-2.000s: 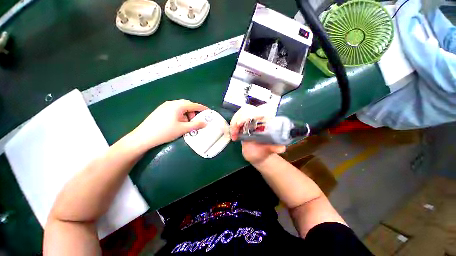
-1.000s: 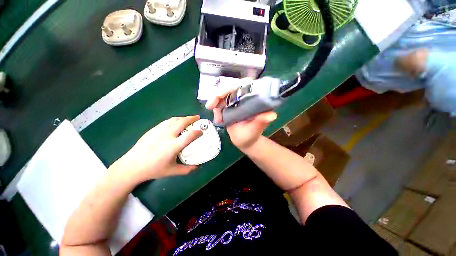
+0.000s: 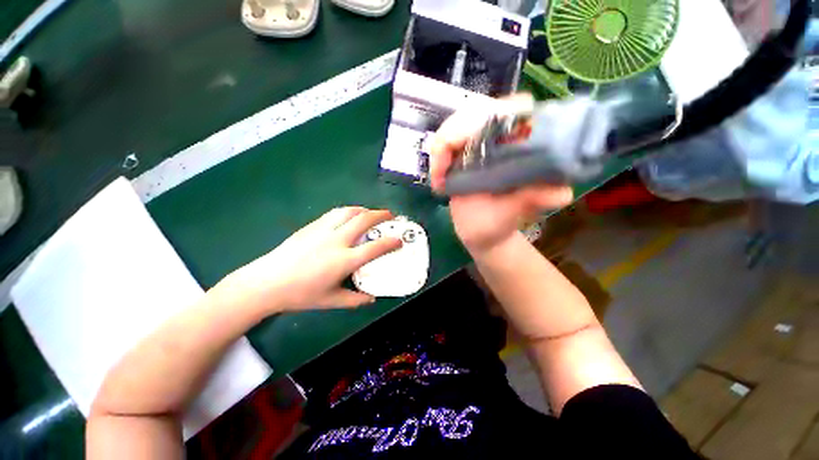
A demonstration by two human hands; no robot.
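Note:
A white rounded-square plug housing lies flat on the green bench near its front edge, with two round spots along its far side. My left hand holds it, fingers over its left and far side. My right hand grips the grey electric screwdriver, which is blurred, off the bench and to the right of the housing, apart from it. The driver's tip cannot be made out. The silver-white screw feeder stands just beyond my right hand, partly hidden by it.
Housings with pins stand beyond the pale strip, others at the left edge. White paper lies under my left forearm. A green fan stands right of the feeder. A black cable runs to the upper right, near another person's light-blue sleeve.
My right hand with the screwdriver has moved away from the housing, to the right and beside the feeder. My left hand stays on the housing. The view has shifted.

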